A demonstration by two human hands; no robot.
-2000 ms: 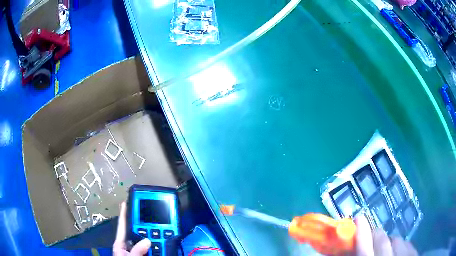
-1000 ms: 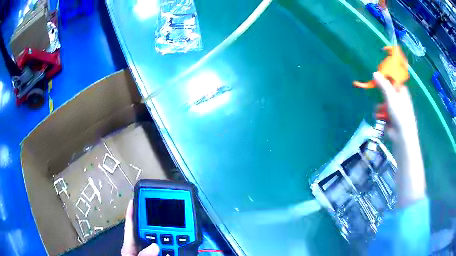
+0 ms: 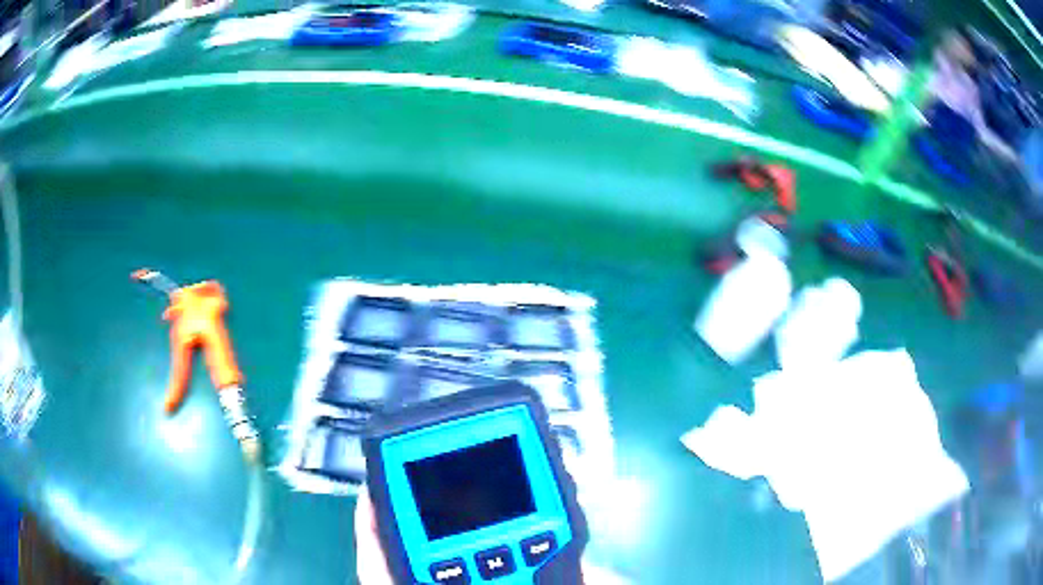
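A battery tester with a black rim, bright blue face and dark screen is held face up at the bottom centre. My left hand grips it; only a strip of skin shows at its left edge, the rest is hidden or cut off. A little skin also shows low at its right edge. I cannot make out my right hand. Behind the tester, and partly covered by it, lies the lens tray with black-framed panels in rows of three. The orange air blow gun lies on the green bench at the left.
White wipes lie at the right. Two white bottles stand behind them. Blurred testers with red clamps lie beyond. The pale air hose runs down from the gun. A pale rail curves across the back.
The view has swung right, so the carton is out of sight. The blow gun, earlier in my right hand, now lies released on the bench. The tester is now in front of the lens tray.
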